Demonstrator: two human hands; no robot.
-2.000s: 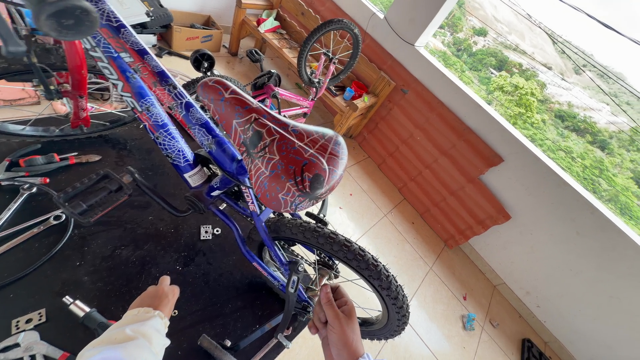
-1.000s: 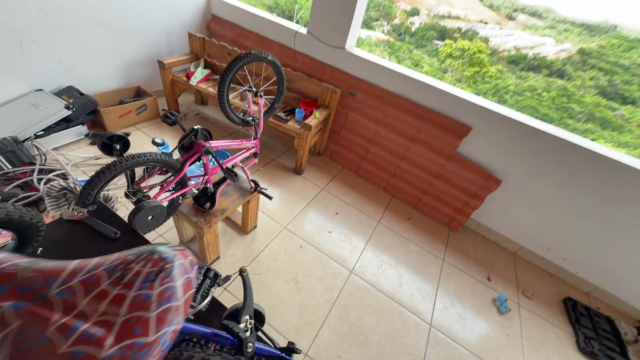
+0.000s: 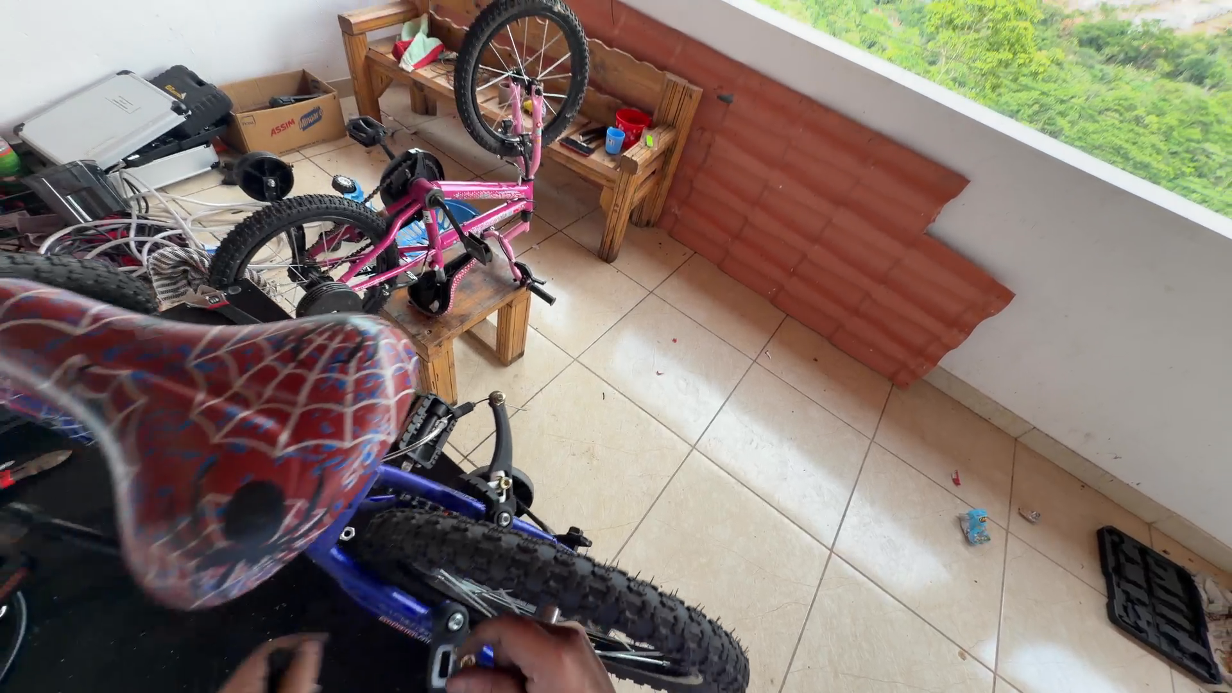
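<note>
A blue child's bicycle has a red web-patterned saddle and a knobby rear tire. Beside the rear wheel my right hand is at a black slotted bracket, its fingers bent around a small metal part; what exactly it holds is partly hidden. My left hand, blurred at the bottom edge, is below the saddle, near a dark object that I cannot identify. A black brake arm stands up by the blue frame. Red-handled pliers lie on the black work surface at the left edge.
A pink bicycle rests upside down on a small wooden stool. Behind it stand a wooden bench and a cardboard box. Red corrugated sheets lean on the low wall. A black plastic tray lies on the tiled floor.
The view has swung widely. Two seconds ago both hands were in view near the rear wheel; one second ago neither was visible. Both show again at the bottom edge.
</note>
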